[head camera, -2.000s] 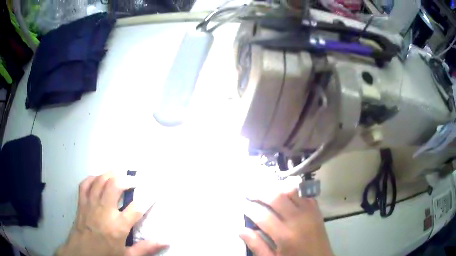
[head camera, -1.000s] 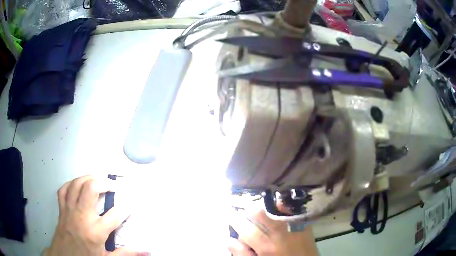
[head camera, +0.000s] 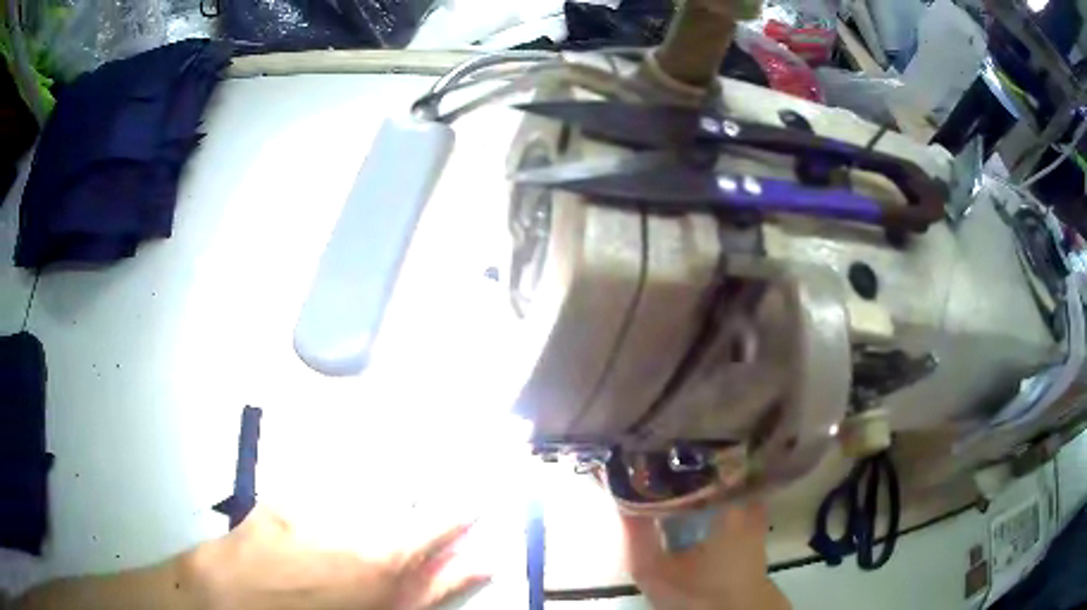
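A white-faced panel lies in front of the needle area, mostly washed out by glare. Its navy edges show as a dark strip on the left (head camera: 247, 459) and another on the right (head camera: 535, 554). My left hand (head camera: 328, 570) lies flat across the panel's near part, thumb and fingers apart, fingertips pointing right. My right hand (head camera: 703, 562) is at the needle area, partly under the cream machine head (head camera: 668, 310); its fingers are hidden by the head and glare. The presser foot and needle cannot be made out.
A thick navy stack (head camera: 113, 155) lies far left, with a navy piece (head camera: 22, 441) below it. A pale-grey bar (head camera: 376, 244) with a cable lies left of the head. Purple-handled snips (head camera: 811, 197) rest on the head. Black scissors (head camera: 861, 512) are at right.
My left hand has moved from the panel's left edge inward and nearer me, uncovering the left navy strip. My right hand has shifted right and more upright, uncovering the right strip.
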